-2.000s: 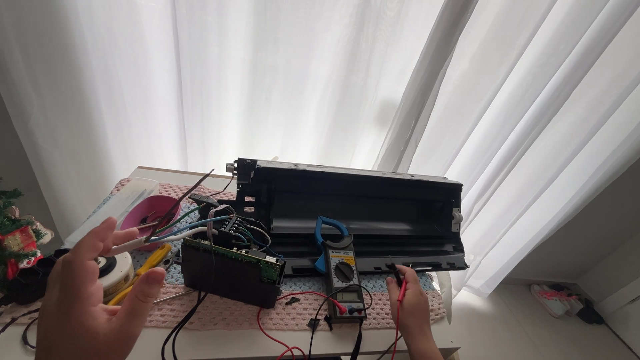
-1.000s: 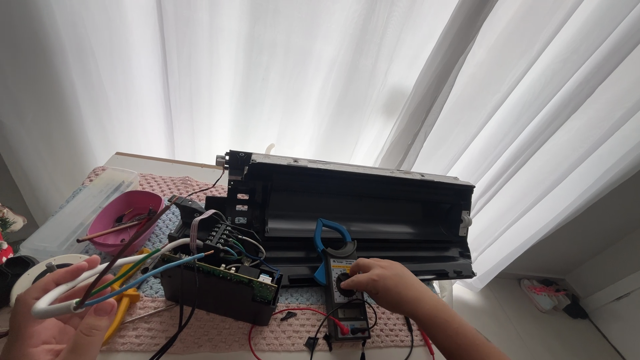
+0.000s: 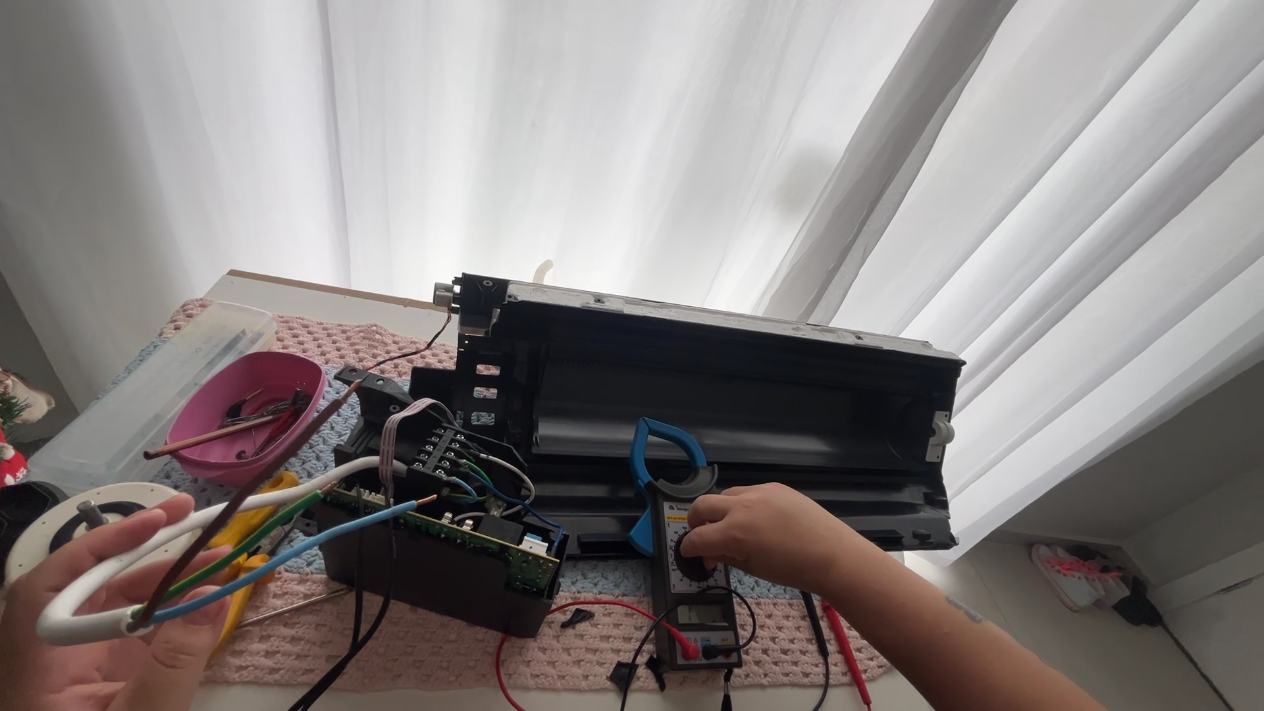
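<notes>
At the lower left my left hand holds a white sheathed cable, whose brown, green and blue wires fan out with bare copper ends. My right hand has its fingers on the rotary dial of a clamp meter with a blue clamp jaw. Red and black leads plug into the meter's bottom; its red probe lies to the right. Left of the meter is a black housing with a green circuit board and a terminal block. Behind stands a long black plastic chassis.
A pink bowl with small tools and a clear plastic box are at the left. Yellow-handled pliers and a round white part with a shaft lie near my left hand. Crocheted cloth covers the table; white curtains hang behind.
My right hand has left the probe it held and moved up to the meter's dial. My left hand, spread near the wires at first, is lower with the cable in it.
</notes>
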